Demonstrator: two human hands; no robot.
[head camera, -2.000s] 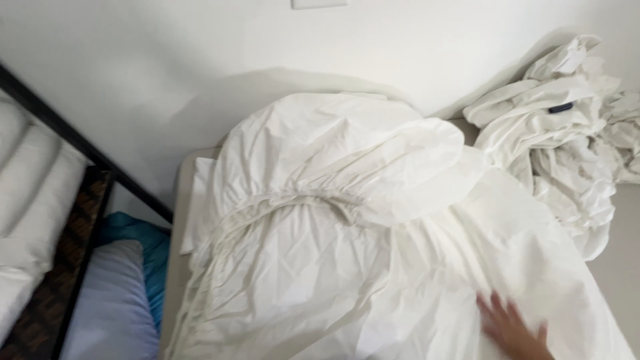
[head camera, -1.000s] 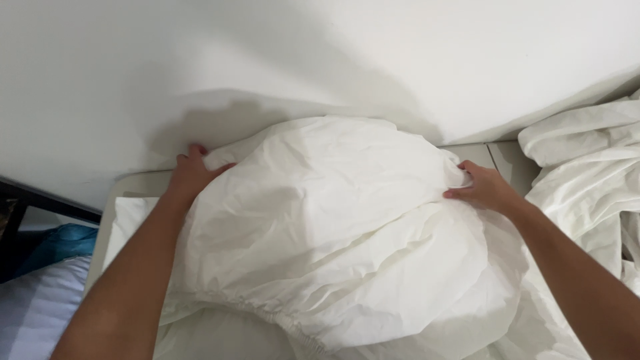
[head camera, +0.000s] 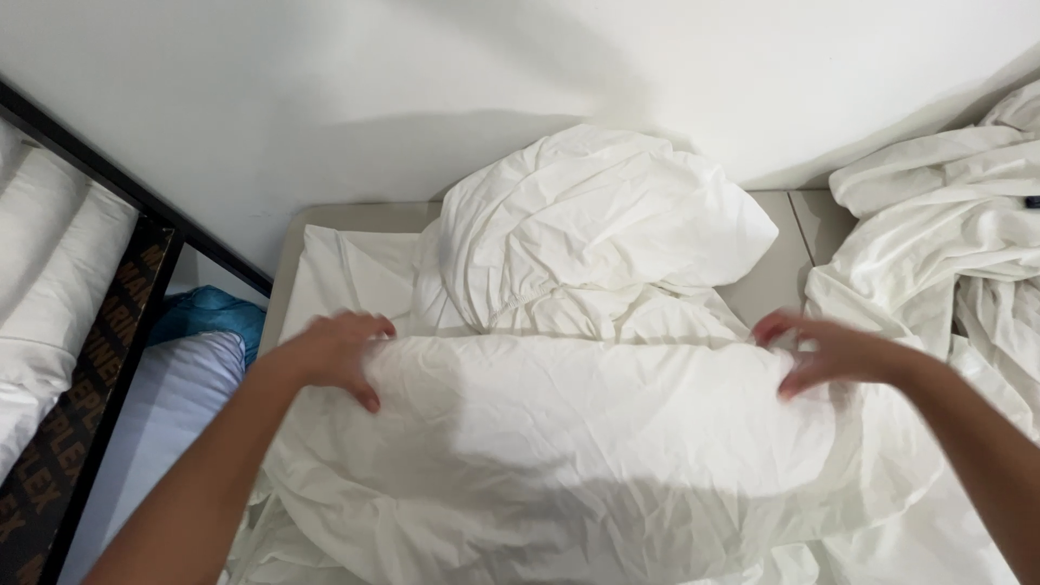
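Note:
A white fitted sheet (head camera: 601, 422) with a gathered elastic edge lies across a light grey table (head camera: 366, 215), its near part forming a fold that runs from side to side. Beyond the fold, a puffed-up part of white cloth (head camera: 601, 219) rises near the wall. My left hand (head camera: 345, 353) is at the left end of the fold, fingers spread, over or touching the cloth. At the fold's right end is my right hand (head camera: 800, 353), blurred, with thumb and fingers apart. Neither hand shows cloth pinched in it.
A heap of crumpled white cloth (head camera: 934, 211) lies at the right. On the left, a black-framed shelf (head camera: 89, 366) bears folded white bedding (head camera: 49, 244); beneath it are a pale blue pillow (head camera: 171, 406) and a teal cloth item (head camera: 211, 317). A white wall (head camera: 487, 65) stands behind the table.
Both hands have moved back toward me from the far part of the sheet, and their fingers have opened. A fold now crosses the sheet, with the puffed part behind it.

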